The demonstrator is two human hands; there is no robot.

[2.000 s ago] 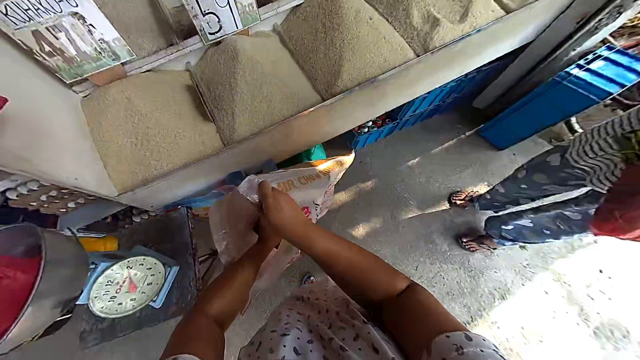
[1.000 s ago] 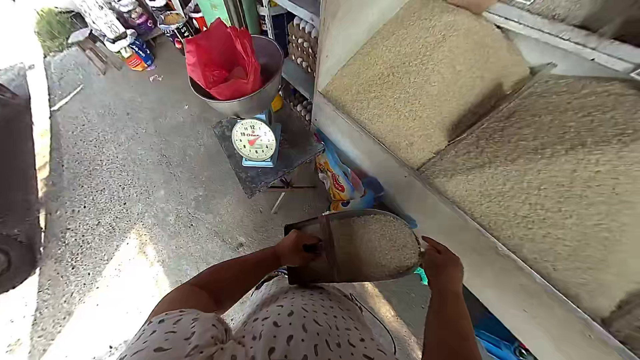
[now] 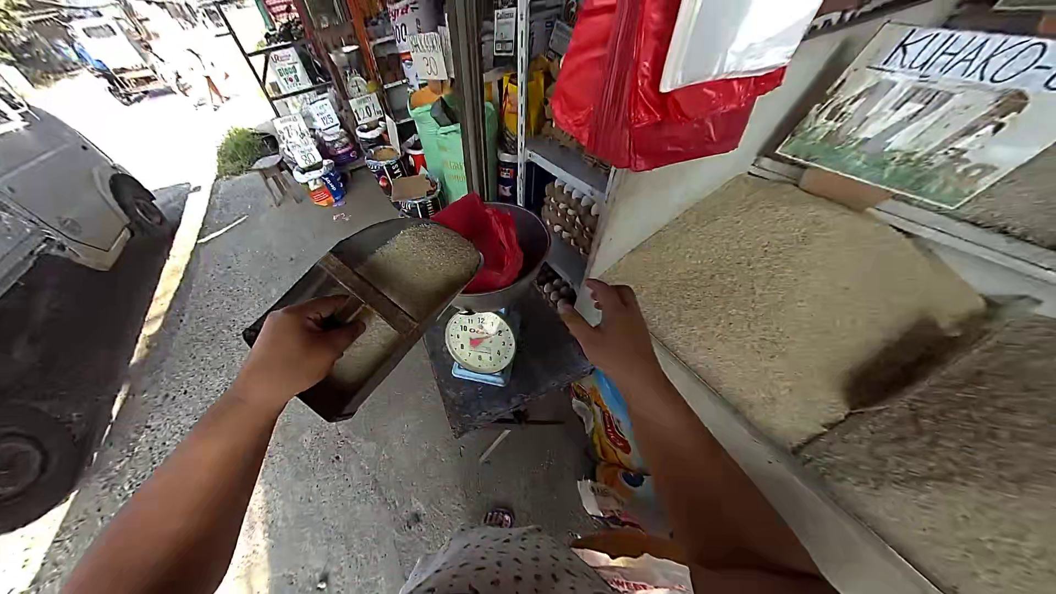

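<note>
My left hand [image 3: 307,345] grips the handle of a large metal scoop [image 3: 371,305] that holds pale grain [image 3: 425,266]. The scoop's front end is at the left rim of a metal weighing pan [image 3: 532,239], which has a red plastic bag [image 3: 493,247] in it. Below the pan is the round dial of a weighing scale [image 3: 480,341], on a dark stand [image 3: 544,363]. My right hand [image 3: 609,326] is held in the air, right of the scale, fingers apart and with nothing in it.
Bins of grain [image 3: 792,305] line the right side. Red plastic bags [image 3: 652,99] hang above. Trays of eggs [image 3: 569,216] fill a shelf behind the scale. Printed sacks [image 3: 606,429] lean below the stand. A vehicle [image 3: 74,181] stands at the left, beyond the pavement.
The scoop has moved from in front of my body to the weighing pan. My right hand has let go of the scoop's front edge. The view has turned strongly since the oldest frame.
</note>
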